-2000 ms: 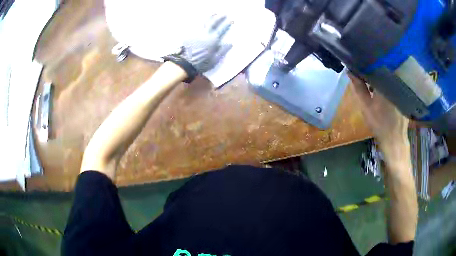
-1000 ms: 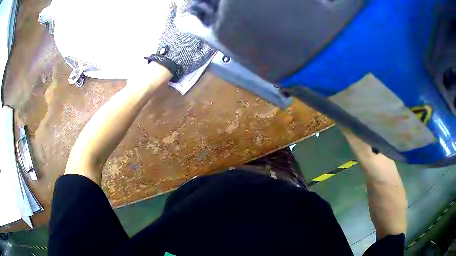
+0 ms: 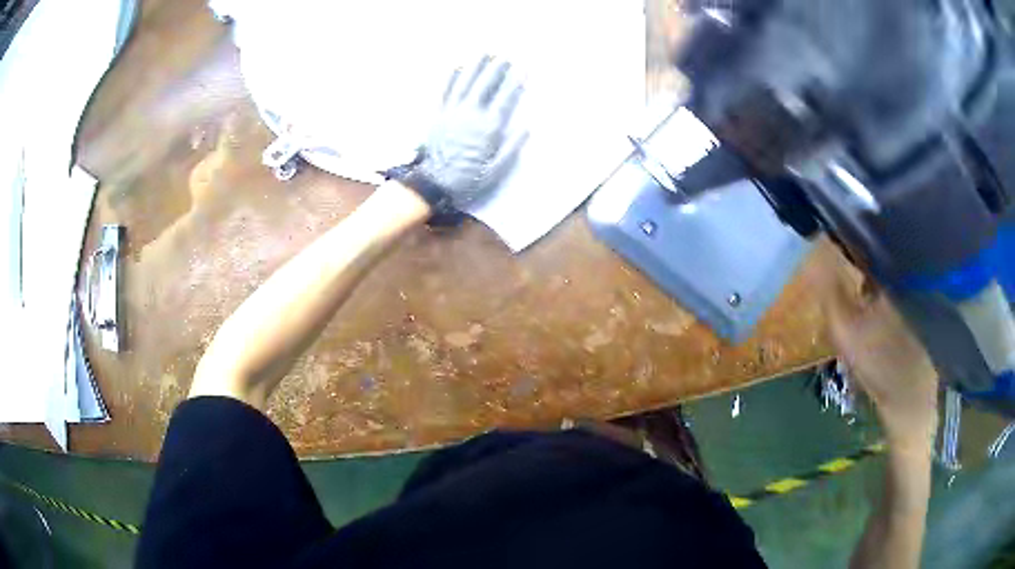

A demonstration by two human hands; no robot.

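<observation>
A stack with white paper on top (image 3: 367, 83) lies at the top centre of the brown table. My left hand (image 3: 475, 145), in a grey mesh glove with a dark wrist strap, lies flat on it, fingers spread. The dark cutting machine with a blue band (image 3: 846, 145) fills the upper right. Its grey base plate (image 3: 701, 250) stands on the table at the stack's right edge. My right forearm runs up behind the machine; my right hand (image 3: 863, 291) is mostly hidden there, so its grip does not show. A metal clamp (image 3: 284, 156) grips the stack's lower left edge.
Another white-topped stack (image 3: 45, 222) lies along the left side. A silver oblong (image 3: 106, 289) lies beside it. The worn brown table (image 3: 445, 345) has its near edge in front of my body. Offcuts (image 3: 835, 389) hang or lie at the lower right, by green floor with yellow-black tape (image 3: 790, 485).
The machine swung close over the stack's right part, then moved back right. My left hand has opened flat on the paper. The view shifted and came back.
</observation>
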